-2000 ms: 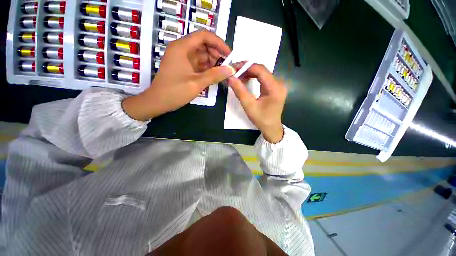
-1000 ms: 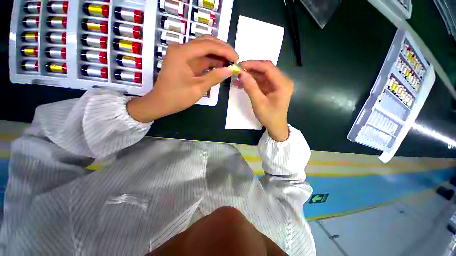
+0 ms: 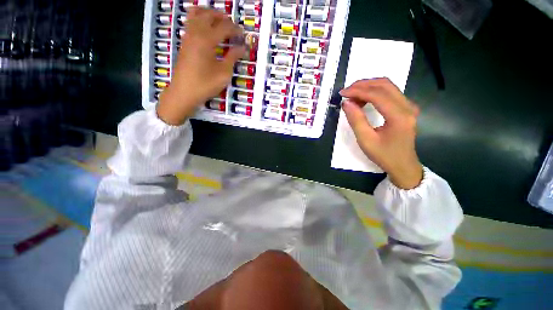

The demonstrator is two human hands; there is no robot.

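A white moulded tray (image 3: 322, 115) holds columns of small cylinders with red, yellow, white and dark parts. My left hand (image 3: 206, 63) is over the left half of the tray, fingertips near the slots, slightly blurred; a small thing may be at its fingertips, but I cannot tell. My right hand (image 3: 388, 124) is over the white sheet (image 3: 382, 57), thumb and forefinger close together at the sheet's left edge. A small dark thing (image 3: 336, 100) shows at these fingertips; whether it is held is unclear.
A dark slender tool (image 3: 432, 54) lies beyond the white sheet. A clear plastic item (image 3: 464, 15) is at the far edge. Stacked black trays (image 3: 42, 79) stand at left. Part of a second pale tray (image 3: 544, 184) shows at the right edge.
My hands have come apart. My left hand has moved left over the tray, while my right hand stays by the sheet. The view has shifted left, showing the black stacks.
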